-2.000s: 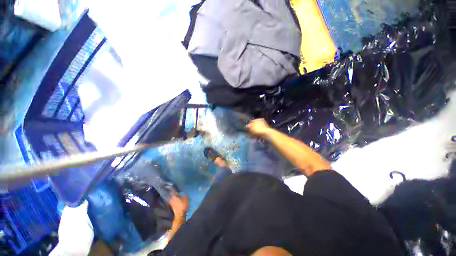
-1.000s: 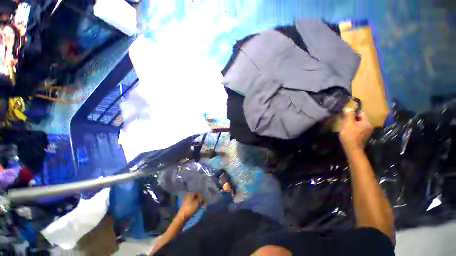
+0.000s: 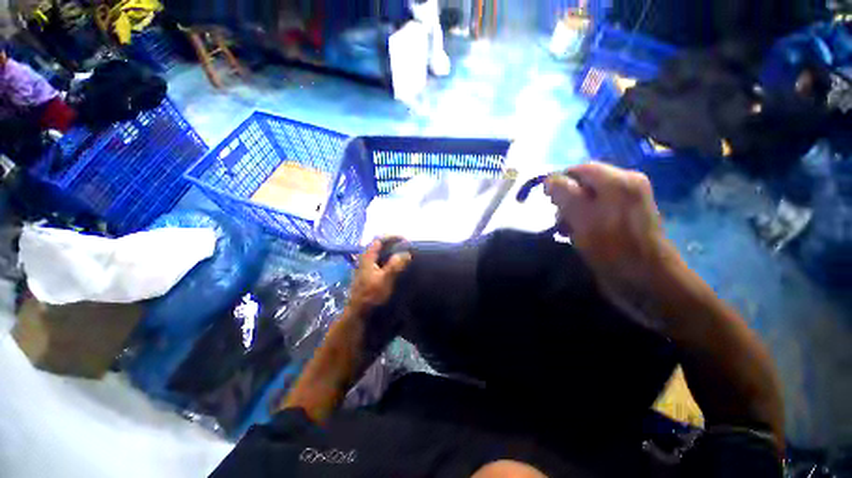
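A dark garment [image 3: 532, 308] hangs between my hands in front of my body. My right hand [image 3: 612, 210] is shut on its top, by a black curved hanger hook [image 3: 532, 188] that sticks out to the left of my fingers. My left hand [image 3: 376, 273] is closed on the garment's left edge, lower than my right hand. The garment's lower part merges with my dark clothing, so its end cannot be made out.
Blue crates stand ahead, one holding white sheets [image 3: 434, 207] and one with a tan bottom [image 3: 288, 191]. At left are a brown box [image 3: 79, 338] with a white sheet [image 3: 112, 261] on top, a blue sack [image 3: 210, 257] and shiny bagged garments [image 3: 248, 350]. A person's sleeve shows far left.
The view has turned toward the crates. My right hand has left the grey garment stack and holds a dark garment up in front. My left hand has moved up from the bagged pile to its edge.
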